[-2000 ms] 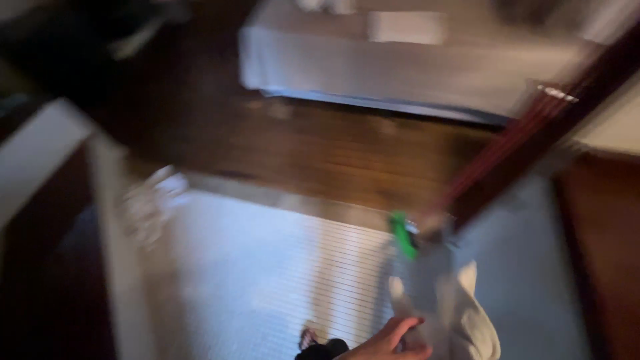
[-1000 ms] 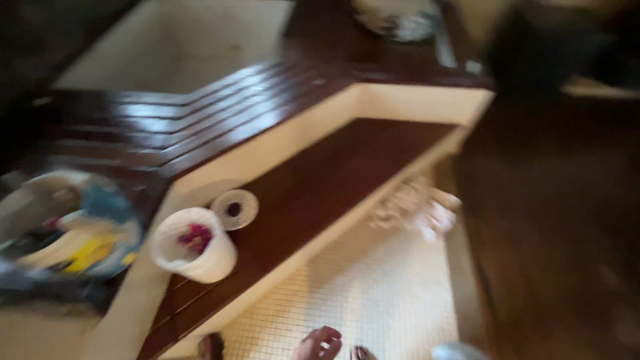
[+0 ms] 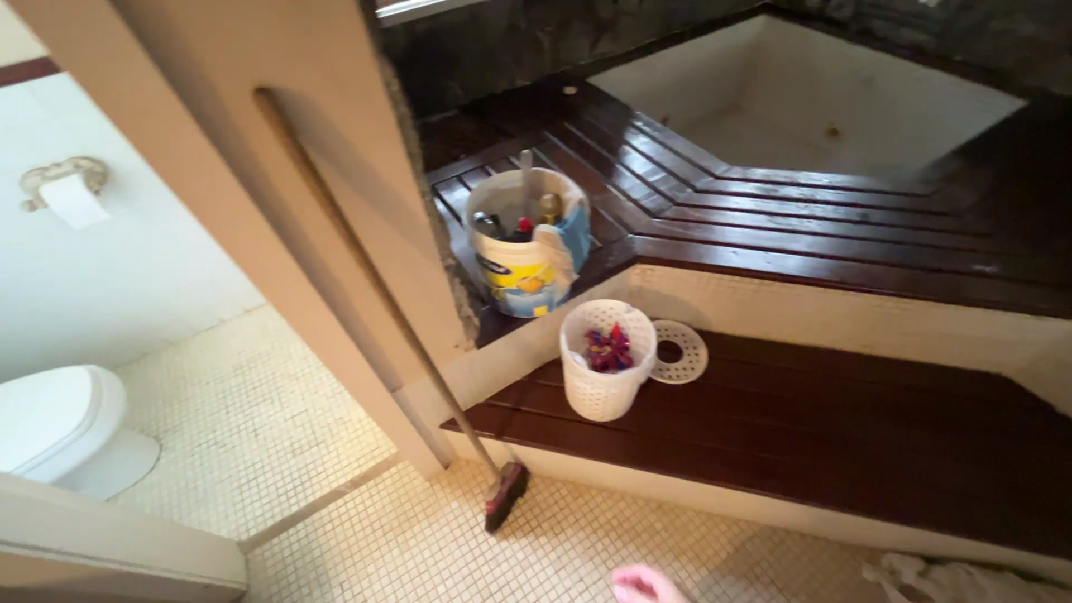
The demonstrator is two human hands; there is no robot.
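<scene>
At the bottom edge, right of centre, only part of my right hand (image 3: 645, 584) shows, over the tiled floor; whether it holds anything is hidden. My left hand is out of view. Up and to the left, a broom (image 3: 368, 268) leans on the door frame, its dark head (image 3: 507, 497) on the tiles. A white perforated plastic basket (image 3: 606, 394) with shiny red and purple items (image 3: 609, 349) inside stands on the dark wooden step. Beside it lies a white perforated ring-shaped lid (image 3: 688, 358). Above, a plastic bucket (image 3: 528, 280) holds bottles, a handled tool and cloths (image 3: 573, 239).
A sunken bathtub (image 3: 804, 100) lies behind dark wooden slats (image 3: 787, 205). The wooden step (image 3: 804, 427) runs across the right side. Through the doorway on the left are a toilet (image 3: 63, 419) and a paper holder (image 3: 79, 188). A crumpled pale cloth (image 3: 955, 580) lies at the lower right.
The view has swung widely, bringing the doorway, toilet and broom into sight. The basket, lid and bucket also show one second ago. Hand movement is hard to judge through the blur.
</scene>
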